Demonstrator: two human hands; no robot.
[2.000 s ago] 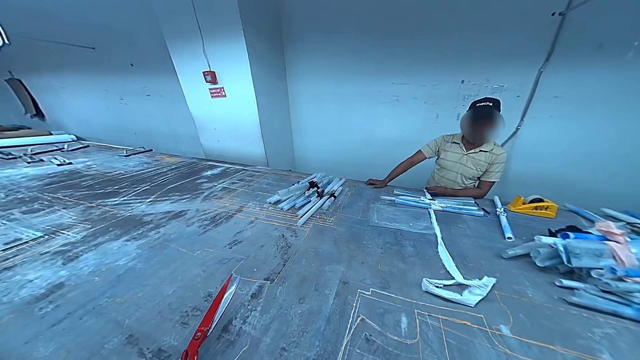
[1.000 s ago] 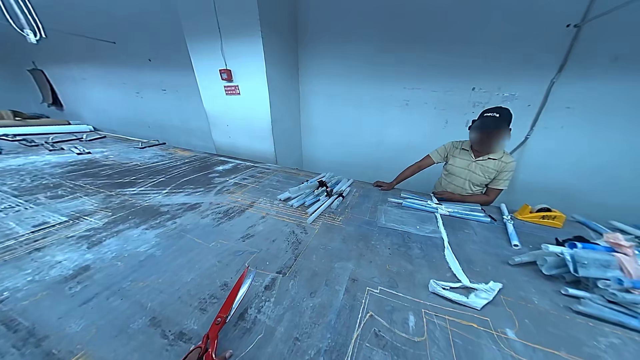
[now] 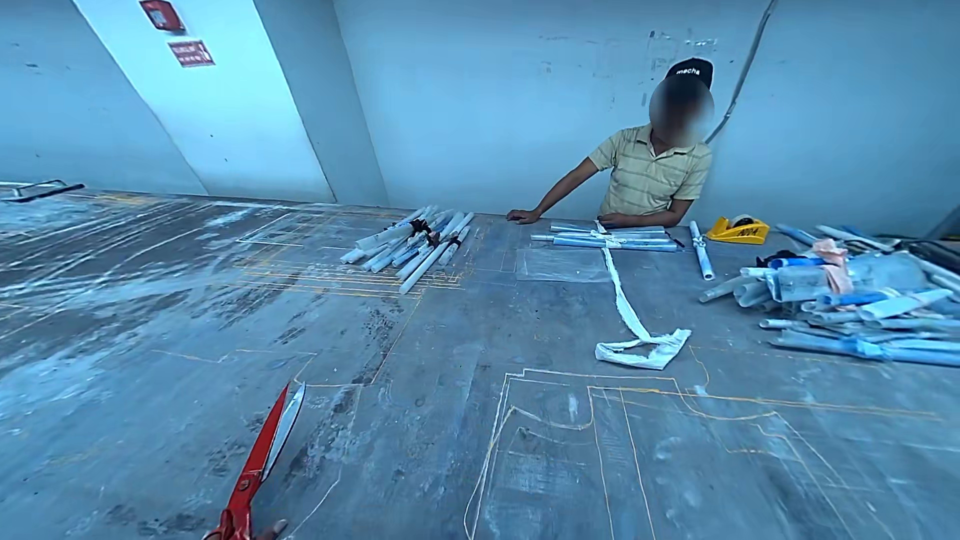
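Observation:
Large red-handled scissors (image 3: 244, 484) point up and to the right at the lower left, their blades slightly apart. Beside their handle, at the bottom edge, a fingertip of what looks like my left hand (image 3: 271, 529) shows; the rest of that hand is hidden. My right hand is out of view. A white cloth strip (image 3: 641, 349) lies on the grey table (image 3: 435, 450), running to a tied bundle of pale rolls (image 3: 637, 244). Another bundle of rolls with dark ties (image 3: 412, 244) lies farther left.
A person (image 3: 656, 169) leans on the far edge, one hand (image 3: 523, 216) on the tabletop. Near them are a single tied roll (image 3: 701, 251) and a yellow tape dispenser (image 3: 739, 230). A heap of rolls (image 3: 862, 300) lies at the right. A metal-framed object (image 3: 45, 191) is at the far left.
The scissors have shifted left and nearer to me relative to the chalk lines. The other person's hand stays on the table. The view has moved.

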